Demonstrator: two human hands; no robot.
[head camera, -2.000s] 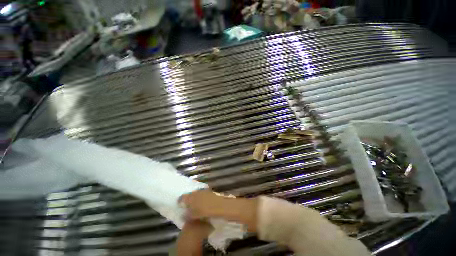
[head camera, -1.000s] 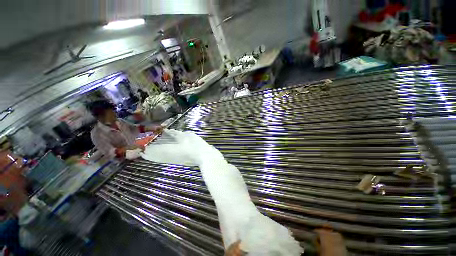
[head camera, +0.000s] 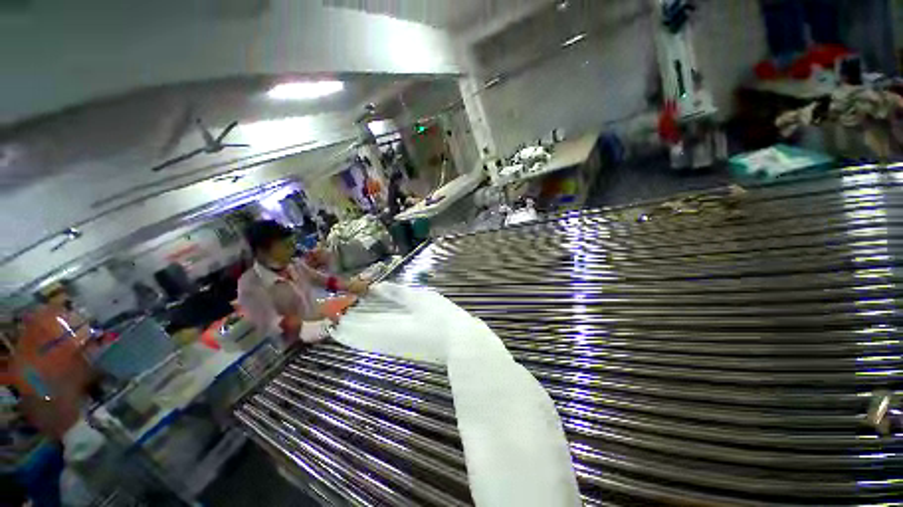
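Note:
A long white pleated fabric (head camera: 510, 416) lies across the steel rods (head camera: 683, 337), running from the bottom edge of the picture up and left. Its far end is held in both hands of a person (head camera: 287, 287) at the far left side of the rods. The fabric narrows and bends near that person. My left hand and my right hand are not in the picture. The near end of the fabric is cut off by the bottom edge, so what holds it there cannot be seen.
A small tan piece (head camera: 879, 410) lies on the rods at the right. A teal tub (head camera: 780, 162) with white cloth stands beyond the far edge. A worktable (head camera: 188, 391) is at the left, and piled cloth (head camera: 852, 111) at the back right.
My view has swung left and up. The clip bin, white ridged fabric and both my hands have left the picture. The other person has come into view, holding the fabric's far end.

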